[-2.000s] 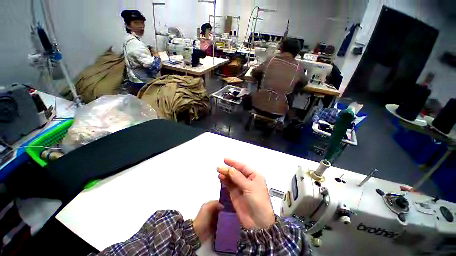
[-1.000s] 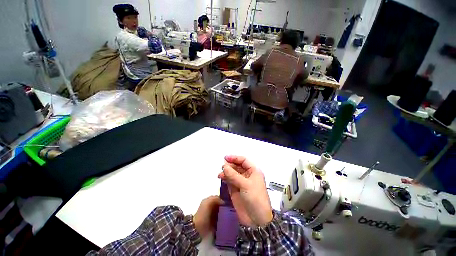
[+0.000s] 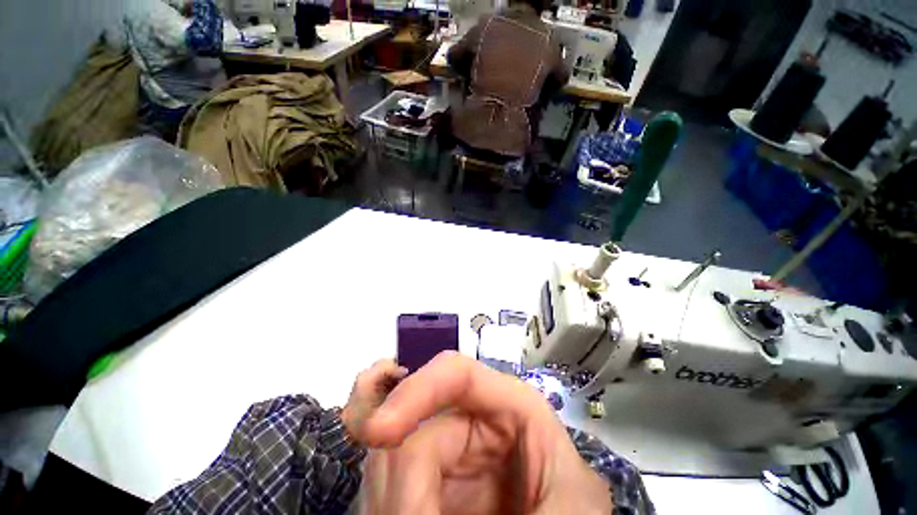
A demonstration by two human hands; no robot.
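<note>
A smartphone [image 3: 426, 343] with a purple-tinted screen is upright in view over the white table. My left hand [image 3: 369, 396] holds it at its left edge; the phone's lower part is hidden behind my right hand. My right hand [image 3: 473, 443] is large and close to the camera at the bottom centre, its fingers curled. I see nothing in it, but its inside is partly hidden and its lower part is cut off.
The white "brother" sewing machine [image 3: 704, 374] stands at right, with black-handled snips [image 3: 822, 481] at its front. Black cloth [image 3: 191, 246] lies along the table's left edge beside a clear plastic bag [image 3: 101, 206]. A small round object [image 3: 481, 322] lies near the needle plate. Another worker [image 3: 503, 91] sits beyond.
The view has tilted down and shifted. My right hand has come much closer to the camera, and the phone's top now shows above it. My left hand still holds the phone.
</note>
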